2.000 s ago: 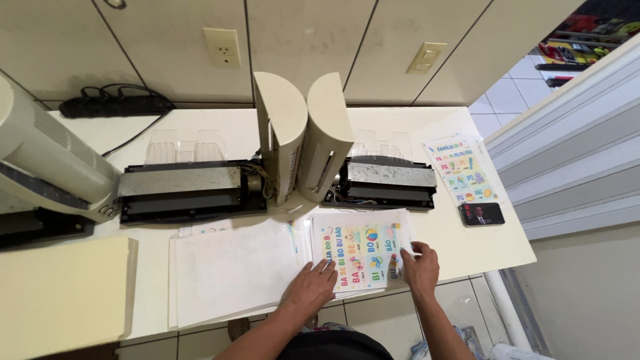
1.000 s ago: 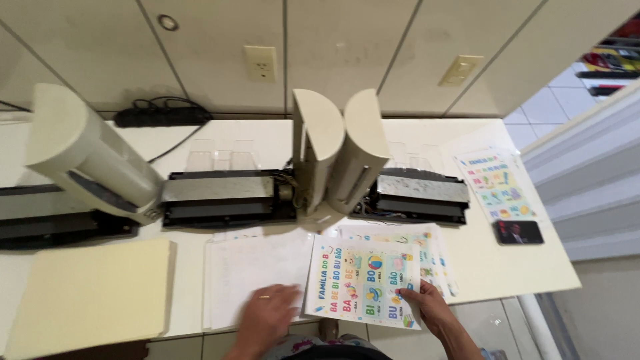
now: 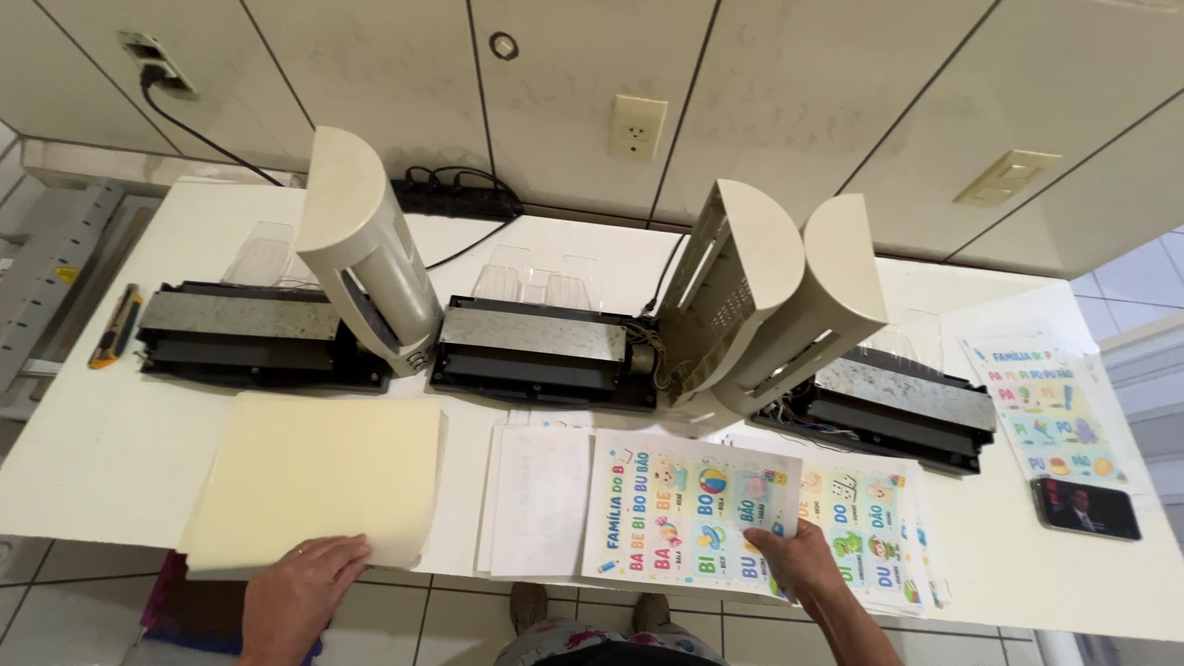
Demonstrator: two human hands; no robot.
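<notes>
My right hand (image 3: pixel 800 564) grips the right edge of a printed syllable sheet (image 3: pixel 680 509), thumb on top. Under and to the right of it lies a stack of similar printed sheets (image 3: pixel 888 527). My left hand (image 3: pixel 310 587) rests its fingers on the front edge of a stack of cream sheets (image 3: pixel 319 481); whether it pinches any of them cannot be told. Between the two, a stack of white paper sheets (image 3: pixel 536 499) lies partly beneath the held sheet.
Opened laminator-like machines (image 3: pixel 240 333), (image 3: pixel 546 351), (image 3: pixel 906 407) stand along the table, their beige covers (image 3: pixel 370 250) upright. A utility knife (image 3: pixel 116 326) lies far left. A smartphone (image 3: pixel 1087 509) touches another printed sheet (image 3: pixel 1059 407) at right. A black power strip (image 3: pixel 458 199) lies behind.
My left hand has moved left from the white sheets to the cream stack. My right hand has taken hold of the printed sheet, uncovering others beneath. The view has swung left.
</notes>
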